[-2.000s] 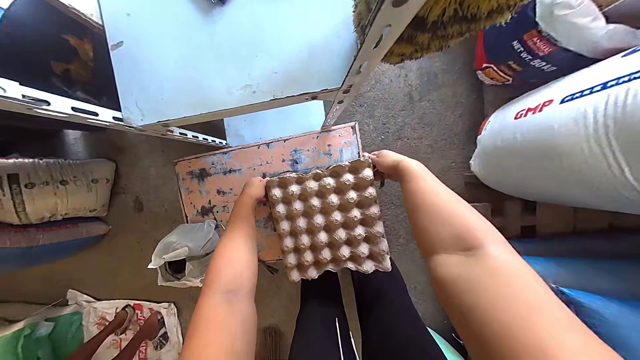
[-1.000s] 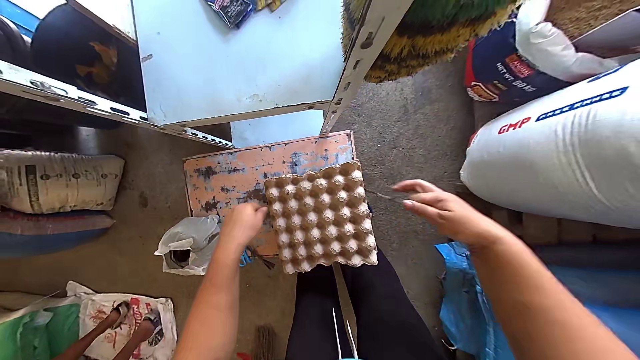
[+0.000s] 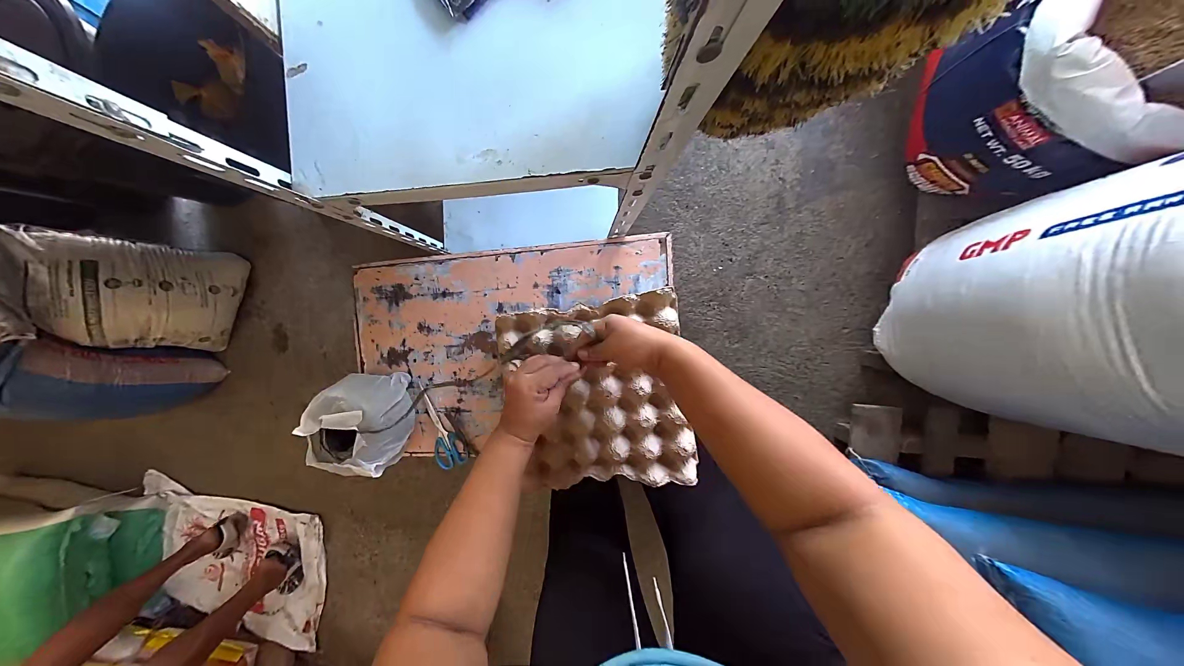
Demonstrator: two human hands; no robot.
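Note:
A cardboard egg tray (image 3: 615, 421) lies over the near right part of a worn pink board (image 3: 435, 314), above my lap. My left hand (image 3: 538, 393) and my right hand (image 3: 624, 347) meet over the tray's upper part, fingers closed on a thin dark cord (image 3: 467, 379). The cord runs left across the board to a white plastic bag (image 3: 365, 421) with a dark roll inside. Scissors with blue handles (image 3: 449, 449) lie between the bag and the tray, partly over the board's edge.
A metal shelf (image 3: 472, 92) rises beyond the board. Full sacks (image 3: 1045, 305) stand at the right, with blue sacks (image 3: 1045, 546) nearer. More sacks (image 3: 139, 296) are stacked left. Another person's feet (image 3: 254, 550) rest on a printed sack at lower left. Pointed metal tips (image 3: 643, 601) show over my lap.
My right hand has moved from the tray's right side, where it was apart from the tray, to above it beside my left hand. The cord now lies across the upper tray.

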